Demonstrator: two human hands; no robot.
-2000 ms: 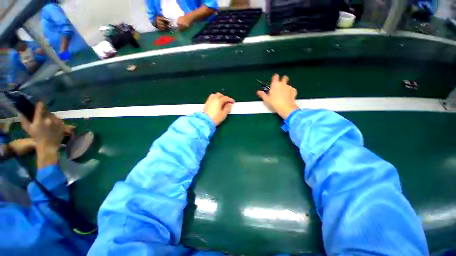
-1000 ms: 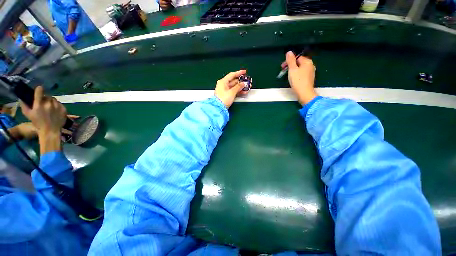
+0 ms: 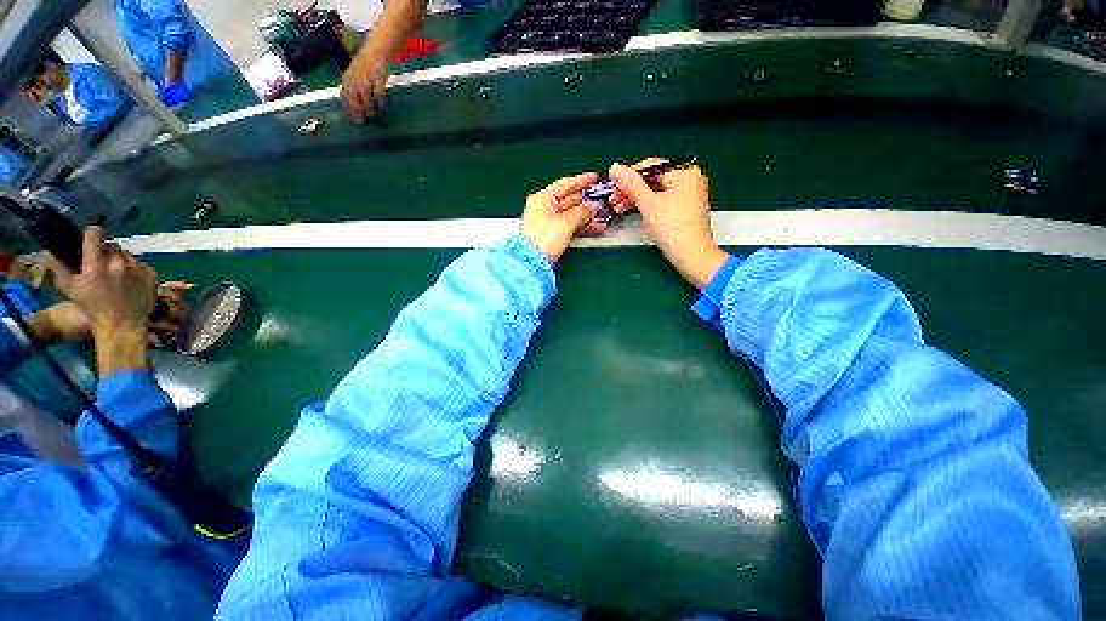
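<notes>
A small dark module with silvery and purplish glints is held in the fingertips of my left hand, just above the white strip. My right hand grips a thin dark pen-like tool, likely tweezers. The tool's rear end points up and right. My right fingertips are at the module's right side. The tool's working tip is too small or hidden to make out.
Small parts are spaced along the green belt, one dark module at right. At left a neighbour's hand holds a black screwdriver beside a round dish. Another person's hand reaches over the far edge. Black trays lie beyond.
My left hand has raised a module from the strip. My right hand went out right with the tool, then came back to the module. A hand now reaches in from the far side.
</notes>
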